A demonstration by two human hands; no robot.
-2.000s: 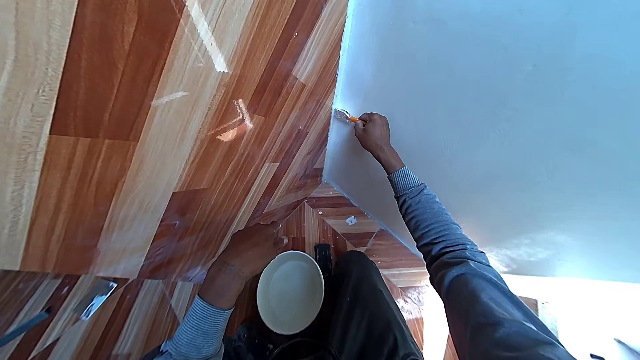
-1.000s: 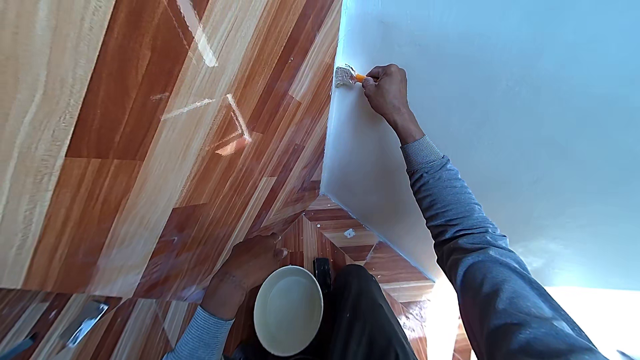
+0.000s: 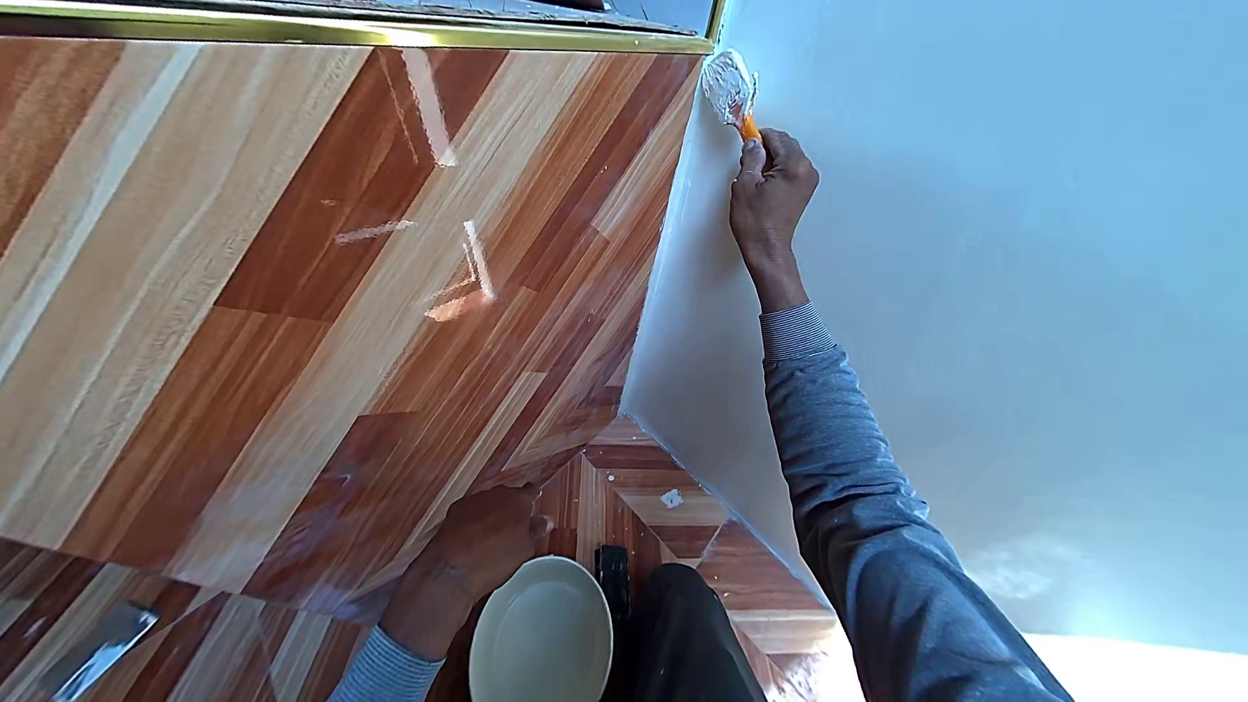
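My right hand (image 3: 775,190) is closed on the orange handle of a paintbrush (image 3: 731,88), whose bristles are coated in white paint. The bristles touch the edge of the pale wall (image 3: 1004,292), right where it meets the wood-patterned tiles (image 3: 390,361) and a gold trim strip. My left hand (image 3: 492,531) is lowered beside the tiled surface, just above a cream-coloured container (image 3: 541,634); its fingers are partly hidden, and whether it holds something cannot be told.
Gold metal trim (image 3: 390,34) runs along the top of the tiles. A flat metal-bladed tool (image 3: 102,648) lies at the lower left. A small black object (image 3: 613,580) is beside the container, near my knee (image 3: 692,634). A white fleck (image 3: 672,498) marks the patterned floor.
My right hand has carried the brush up along the wall's edge to the corner by the gold trim. The trim has come into view. My left hand stays low near the container.
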